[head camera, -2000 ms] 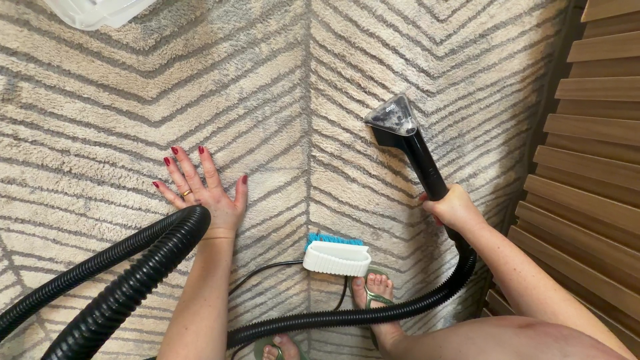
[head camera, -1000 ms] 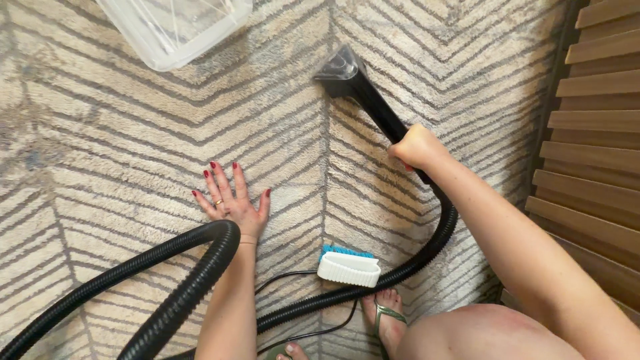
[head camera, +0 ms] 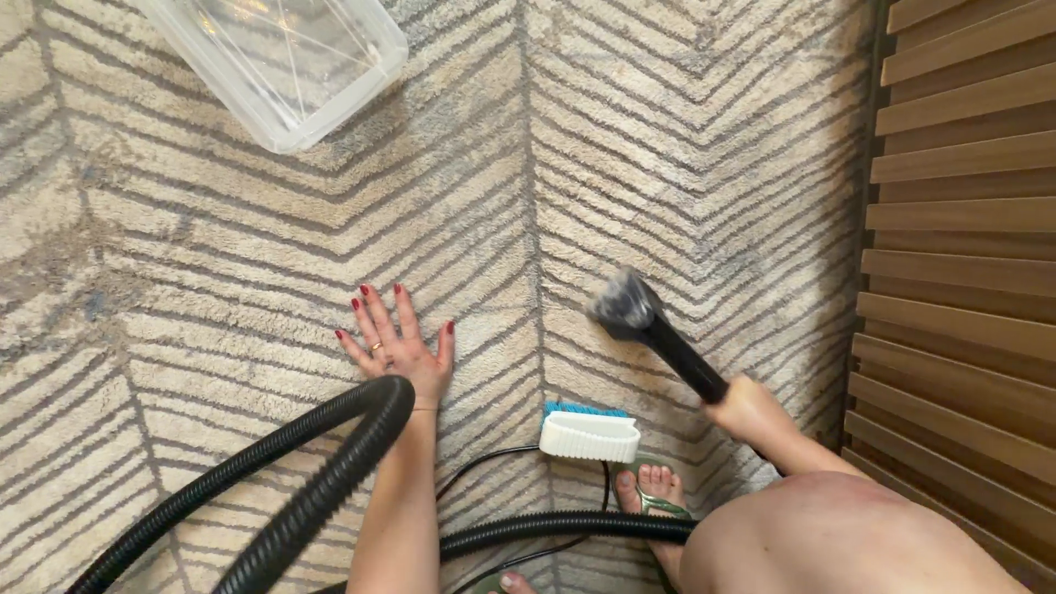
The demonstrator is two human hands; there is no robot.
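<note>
My right hand [head camera: 749,414] is closed round the black tube of an extractor nozzle [head camera: 629,305], whose clear head lies on the patterned carpet [head camera: 462,239], slightly blurred. My left hand [head camera: 404,353] rests palm down on the carpet with its fingers spread, holding nothing. A black corrugated hose [head camera: 322,487] loops over my left wrist and forearm. Between my arms, close to my right foot, is a white scrub brush [head camera: 590,436] with blue bristles, lying on its side.
A clear plastic bin [head camera: 330,115] stands at the upper left. Brown slatted furniture [head camera: 957,272] runs along the right side. A thin black cable [head camera: 487,458] and more hose pass by my sandalled foot [head camera: 652,495].
The nozzle in my right hand has come back toward my body and to the right since a second ago. My left hand stays flat on the carpet. The view has shifted, showing more of the bin.
</note>
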